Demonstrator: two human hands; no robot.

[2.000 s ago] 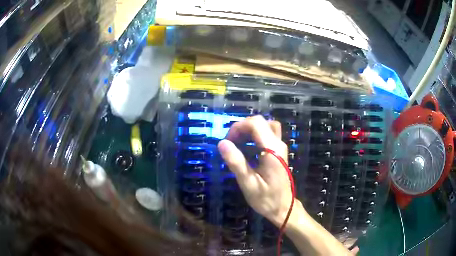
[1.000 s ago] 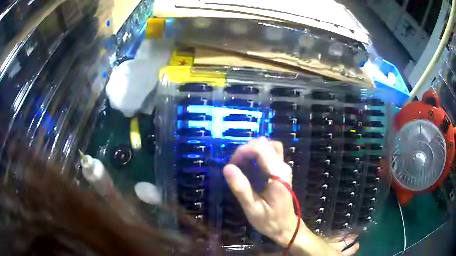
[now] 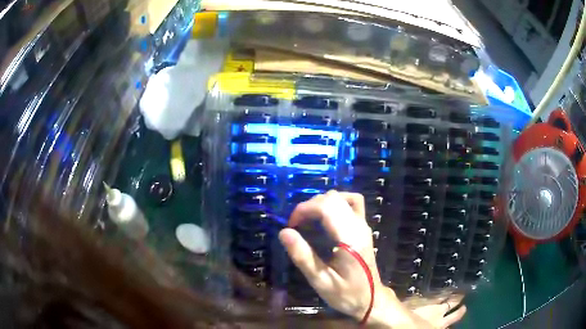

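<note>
My right hand (image 3: pixel 334 254) reaches in from the lower right over the clear blister tray (image 3: pixel 218 148), with thumb and fingers pinched. It holds the thin test probe (image 3: pixel 281 220), mostly hidden and blurred, near the second column from the left. The red test lead (image 3: pixel 367 276) curves over the hand and wrist. Dark components (image 3: pixel 419 218) with shiny tips sit in columns in the tray. Blue light from a mostly hidden tester (image 3: pixel 311 151) shows through the upper left. Fingers at the lower right edge, apparently my left hand (image 3: pixel 450 308), are partly hidden by the right forearm; their grip is unclear.
A squeeze bottle (image 3: pixel 126 211), white disc (image 3: pixel 192 238), dark ring (image 3: pixel 160 188) and pale bag (image 3: pixel 170 103) lie left of the tray. Cardboard (image 3: pixel 302 64) lies behind. An orange-red fan (image 3: pixel 543 191) and blue bin (image 3: pixel 507 90) are right. Blurred brown strands cover the lower left.
My right hand has moved down the tray, away from the blue light, which now shows more fully. The red light on the right has faded. More of the lower right fingers shows.
</note>
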